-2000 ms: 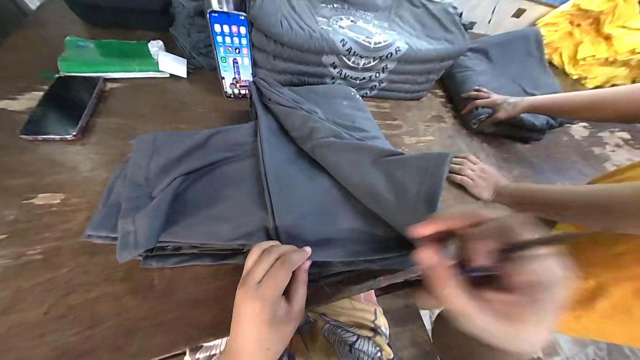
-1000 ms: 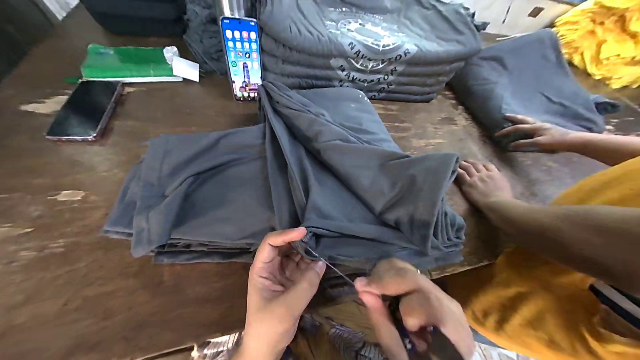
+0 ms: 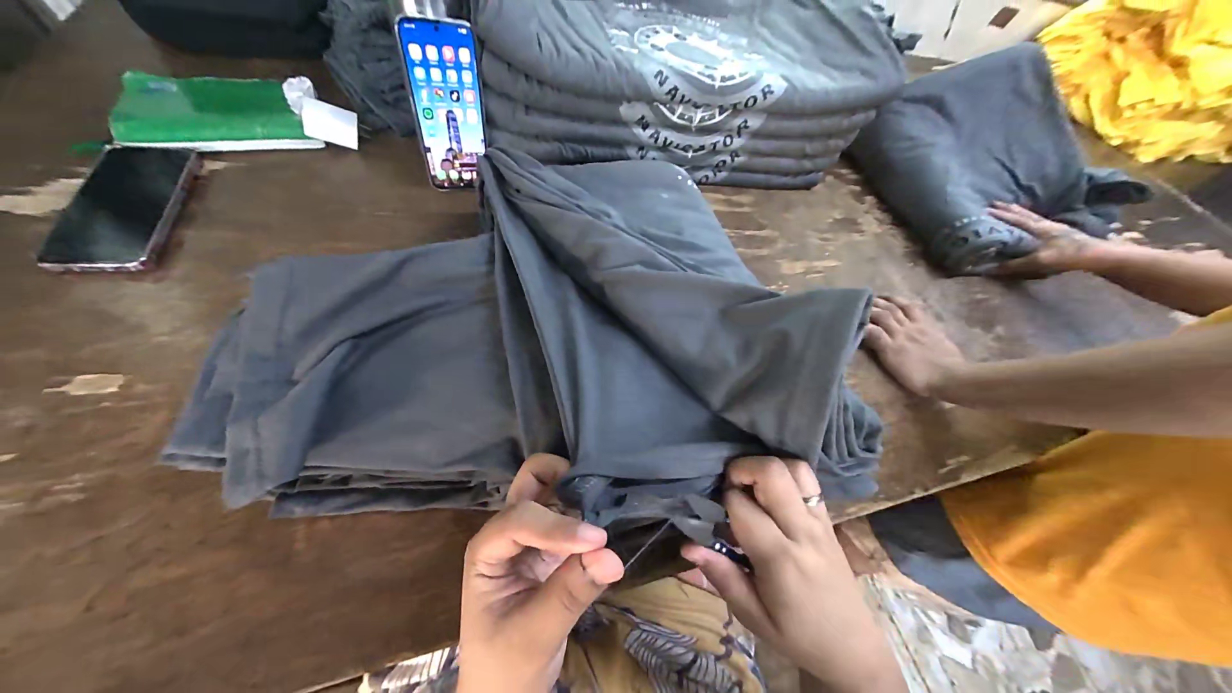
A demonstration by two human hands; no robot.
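Dark grey garments (image 3: 404, 385), seemingly folded shirts, lie in a loose pile at the table's front edge. My left hand (image 3: 549, 568) is at the pile's front edge, thumb and forefinger pinched on a thin thread (image 3: 647, 545) that runs to the cloth. My right hand (image 3: 784, 549), with a ring on one finger, grips the front edge of the grey cloth just to the right. A small dark tool, partly hidden, shows under its fingers; its kind cannot be told.
Behind the pile stand a lit smartphone (image 3: 443, 101) and stacked printed grey shirts (image 3: 693, 96). A dark phone (image 3: 120, 207) and a green-covered book (image 3: 212, 111) lie left. At right, a co-worker's hands (image 3: 914, 346) rest on the table (image 3: 972, 423) and a folded grey garment (image 3: 972, 144); yellow cloth (image 3: 1145, 77) lies beyond.
My right hand, lower and apart from the cloth a second ago, is now up at its front edge. My left hand stays near that edge. The co-worker's garment at right has been shifted or refolded.
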